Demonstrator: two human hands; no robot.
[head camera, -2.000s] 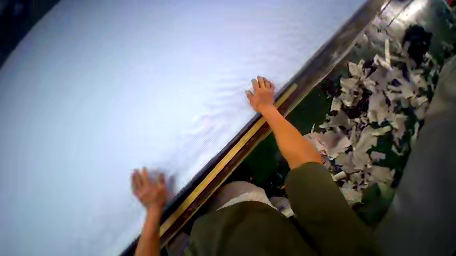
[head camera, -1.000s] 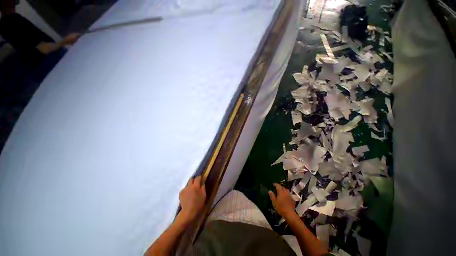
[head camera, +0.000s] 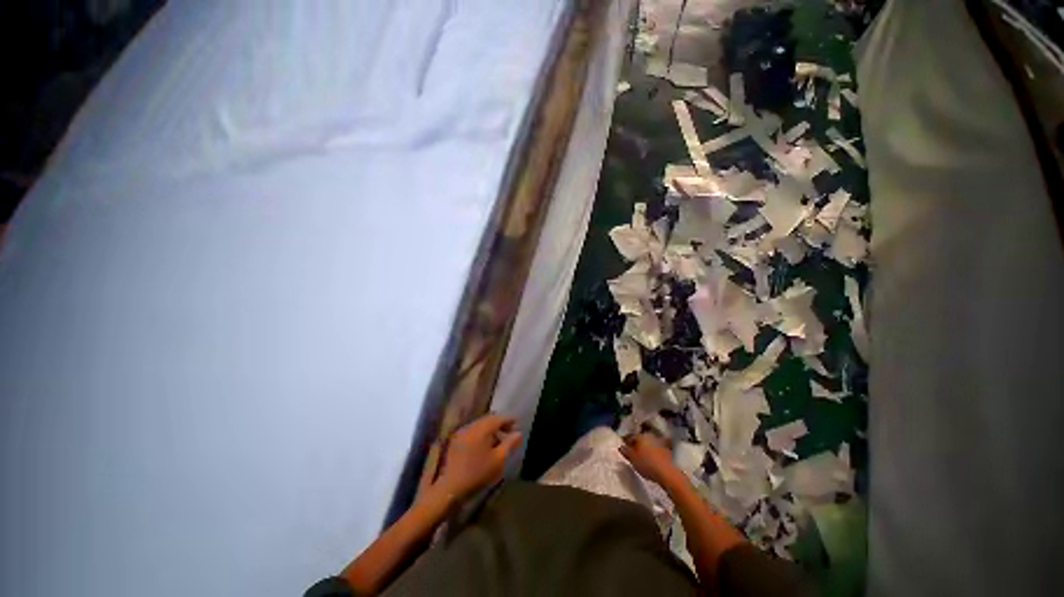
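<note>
The pale blue-white fabric lay (head camera: 280, 292) covers the long table on the left, with a few wrinkles across its far part. Its near edge runs along the worn brown wooden table rim (head camera: 496, 268). My left hand (head camera: 476, 452) is at the rim, just beyond the cloth edge, fingers loosely bent and slightly apart, with nothing seen in it. My right hand (head camera: 649, 452) is low beside my body, over the aisle. It is small and blurred, its fingers look curled, and no object shows in it. I cannot make out the yellowish stick.
Whitish and dark fabric scraps (head camera: 729, 303) litter the green floor of the aisle. Pale cloth (head camera: 560, 222) hangs down the near side of the table. Another table side with a grey cloth cover (head camera: 963, 292) stands along the right. The far left is dark.
My view has turned along the aisle. Both hands have left the fabric surface; the left is now at the rim. The person's arms and the bar at the far left are out of view. Wrinkles show on the cloth.
</note>
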